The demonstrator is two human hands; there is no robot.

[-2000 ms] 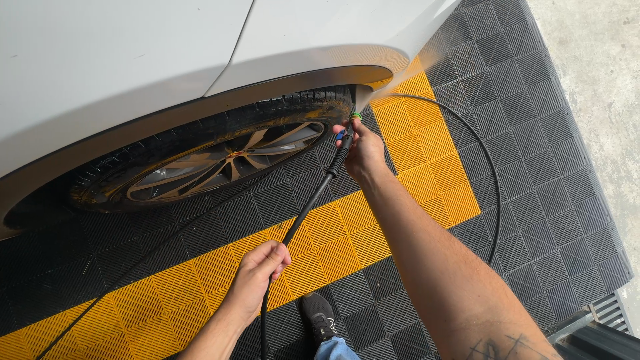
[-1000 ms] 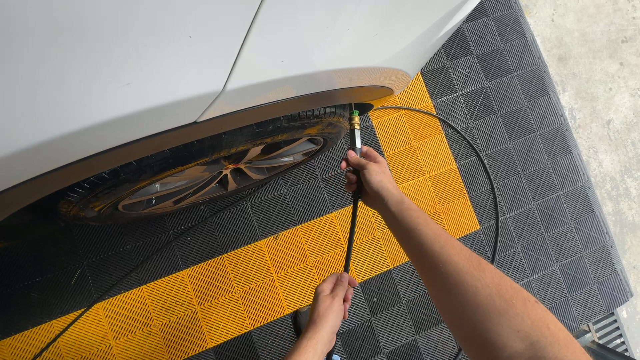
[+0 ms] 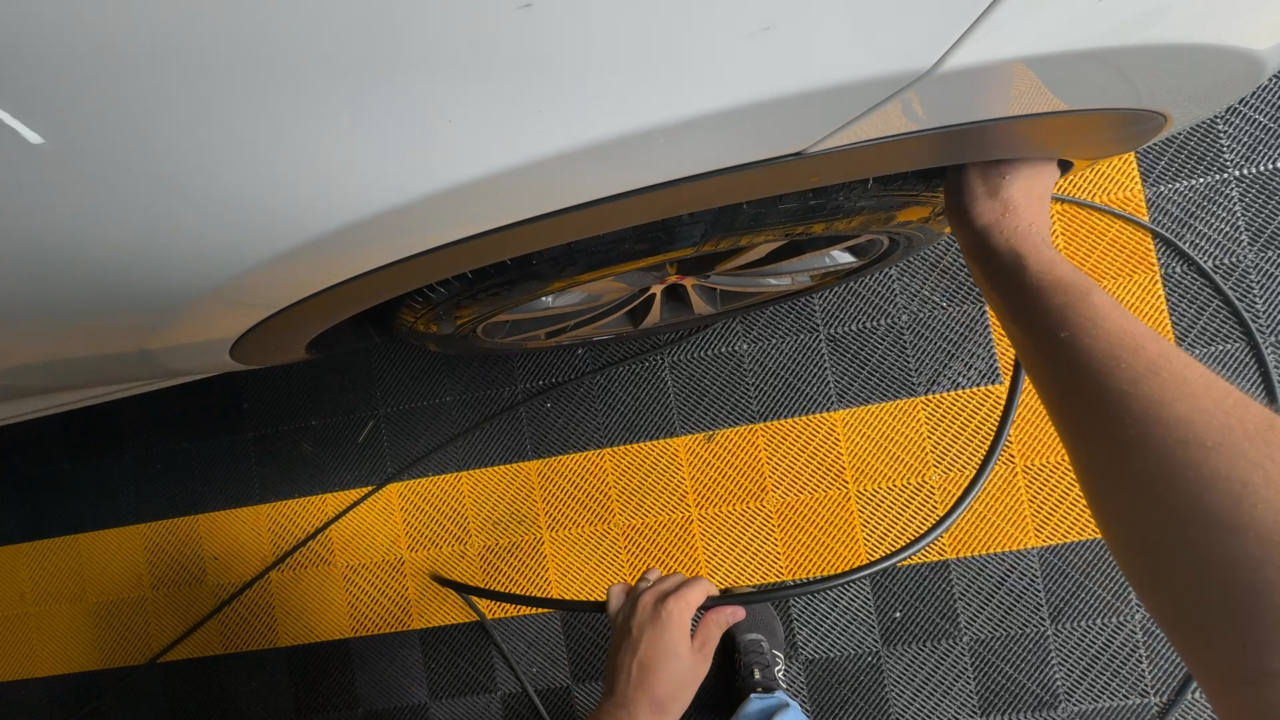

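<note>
My left hand (image 3: 662, 640) is closed around a black hose (image 3: 930, 530) low in the view, near my shoe. From there the hose curves right and up toward my right arm. My right hand (image 3: 1003, 190) reaches under the lip of the wheel arch (image 3: 700, 190), at the right end of the tire (image 3: 620, 235); its fingers are hidden, and so is whatever they hold. The multi-spoke alloy wheel (image 3: 672, 285) lies left of my right wrist. No nozzle or metal fitting shows.
A white car body (image 3: 450, 110) fills the upper view. Yellow and black ribbed floor tiles (image 3: 640, 490) lie below it. Thin hose lengths run across the floor at left and right. My dark shoe (image 3: 757, 650) stands beside my left hand.
My right hand has gone up under the wheel arch, and the fitting seen at the hose end is now hidden. The hose, straight between my hands before, now bends in a wide curve. The view is closer.
</note>
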